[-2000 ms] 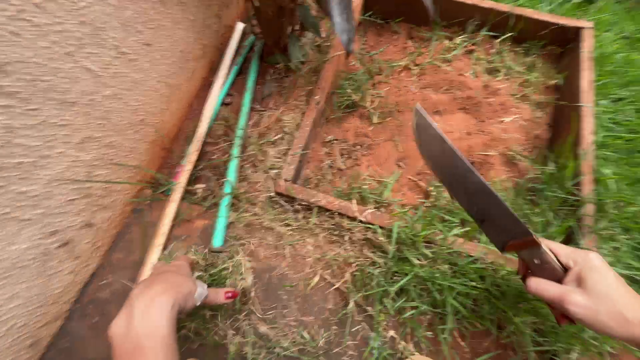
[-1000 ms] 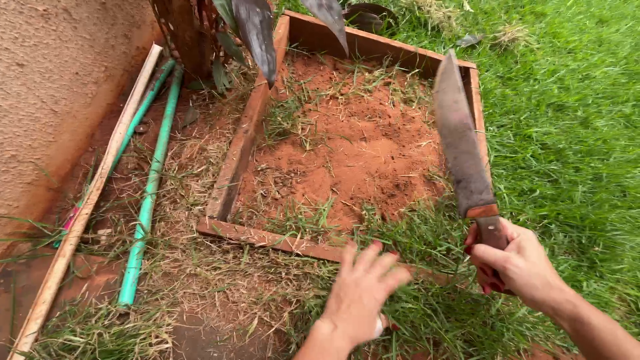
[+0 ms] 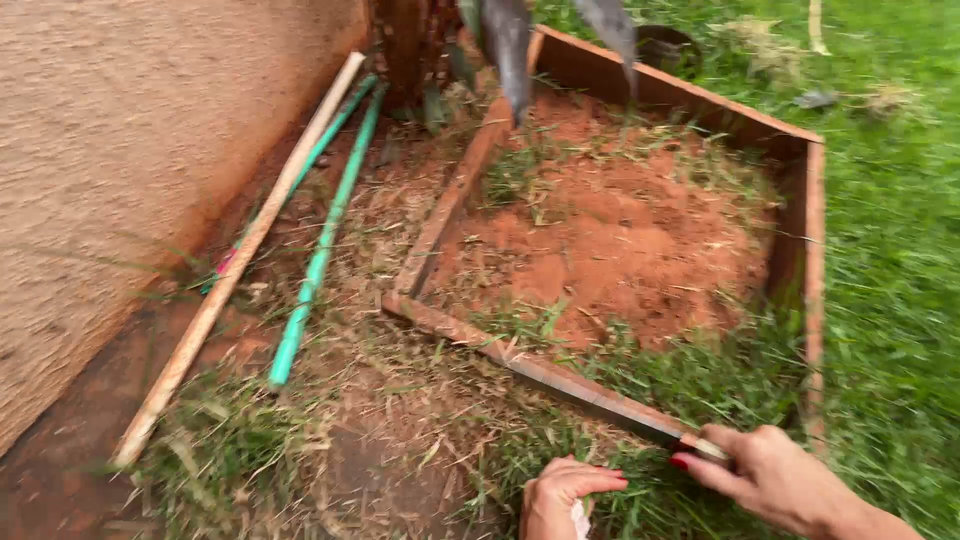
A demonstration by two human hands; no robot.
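My right hand [image 3: 772, 476] grips the handle of a large knife [image 3: 600, 401] at the lower right. Its blade points up and left, edge-on to the view, along the near board of a wooden frame [image 3: 442, 319]; whether it touches the board cannot be told. My left hand [image 3: 562, 499] is low in the grass, left of the knife handle, with fingers bent and partly cut off by the bottom edge. Whether it holds grass is unclear. Cut and growing grass [image 3: 525, 442] lies about it. Red soil [image 3: 622, 240] fills the frame's inside.
A rough plastered wall [image 3: 150, 127] rises at the left. Beside it lie a wooden pole [image 3: 240, 262] and green poles [image 3: 322, 247]. Dark drooping leaves [image 3: 510, 52] hang at the top over the frame. A dark round pot [image 3: 667, 49] sits behind it, and lawn [image 3: 892, 262] spreads at right.
The knife has gone from raised upright to low along the near board. My left hand, spread over the near board a second ago, is now lower in the grass with its fingers bent.
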